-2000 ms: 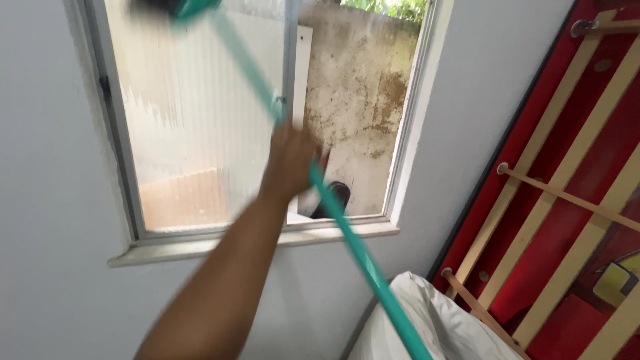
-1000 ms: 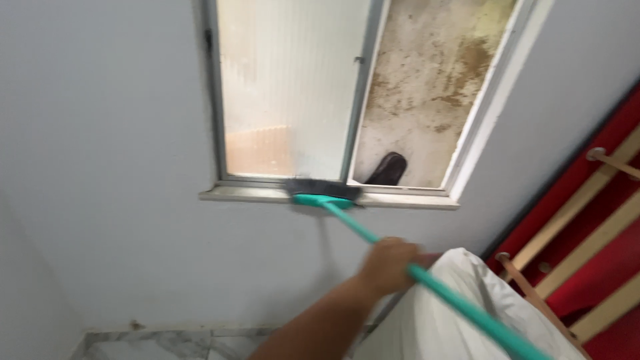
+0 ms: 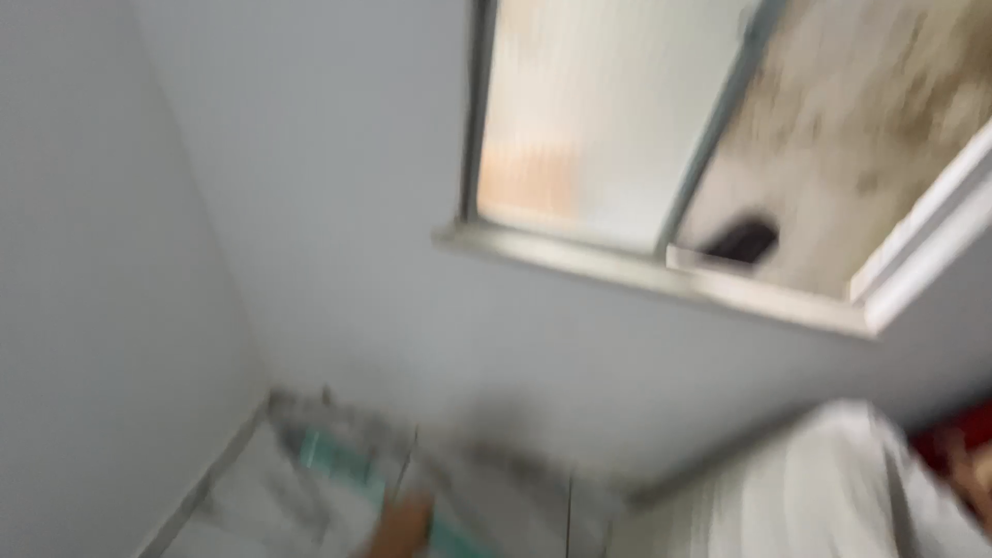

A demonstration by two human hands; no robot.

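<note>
My left hand, blurred at the bottom edge, is closed around the green handle of a broom. The broom's green head with dark bristles is low in the corner, over the marble-patterned floor tiles; whether it touches them is too blurred to tell. My right hand is out of view.
Above is a sliding window with a ribbed pane and a pale sill. A dark object shows beyond its open side. White fabric lies at lower right, beside a red piece with wood.
The broom head was high at the window, then on the sill, and is now down by the floor corner. My left hand has moved down with the handle. The view has tilted down and left.
</note>
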